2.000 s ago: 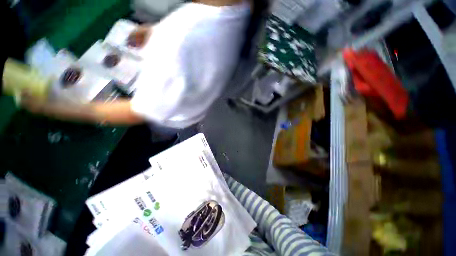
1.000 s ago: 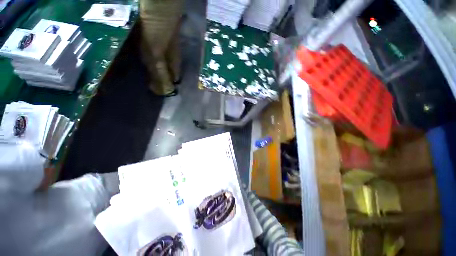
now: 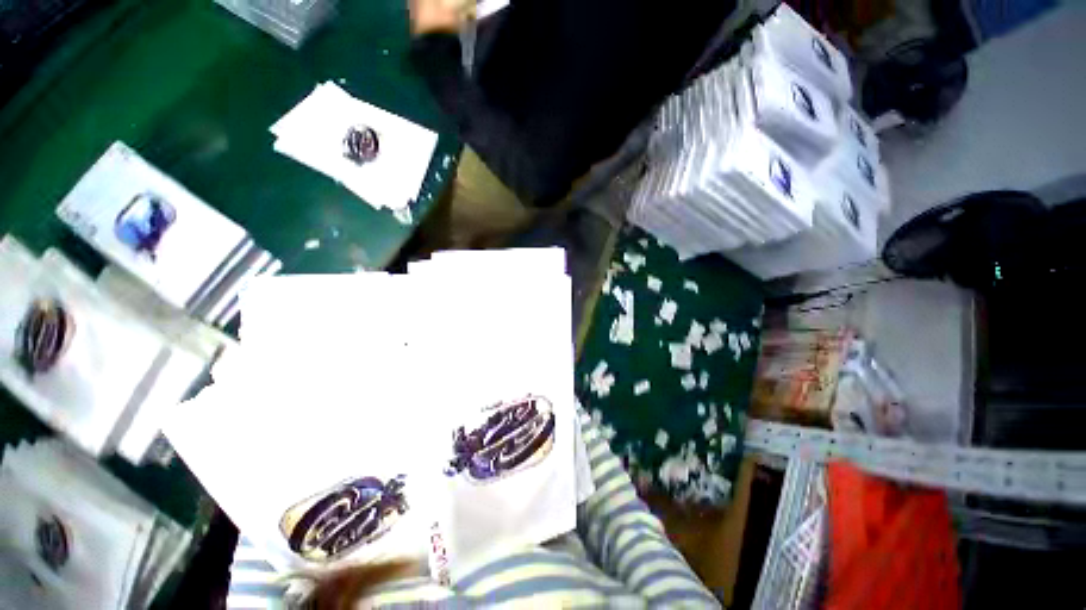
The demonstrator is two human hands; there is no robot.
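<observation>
Large white retail boxes with dark watch pictures [image 3: 500,346] lie in front of my chest in overlapping stacks, faces up. Their far edges show as layers. My striped sleeves [image 3: 631,524] come up around the load on both sides. Both my hands are hidden behind or under the boxes, so their grip does not show. A blurred brown patch sits at the bottom edge below the boxes; I cannot tell what it is.
Box stacks [image 3: 155,232] stand on the green bench [image 3: 214,95] at left. A person in dark clothes [image 3: 560,95] stands beyond. Tall box stacks [image 3: 715,179] and white scraps [image 3: 679,354] lie on another green table. Black fans, a metal rail [image 3: 929,459] and a red tray [image 3: 893,536] are at right.
The view has swung, bringing the scrap-covered table and its tall stacks closer. The carried boxes remain in front of me. The red tray has shifted to the lower right and the yellow-filled carton has left view.
</observation>
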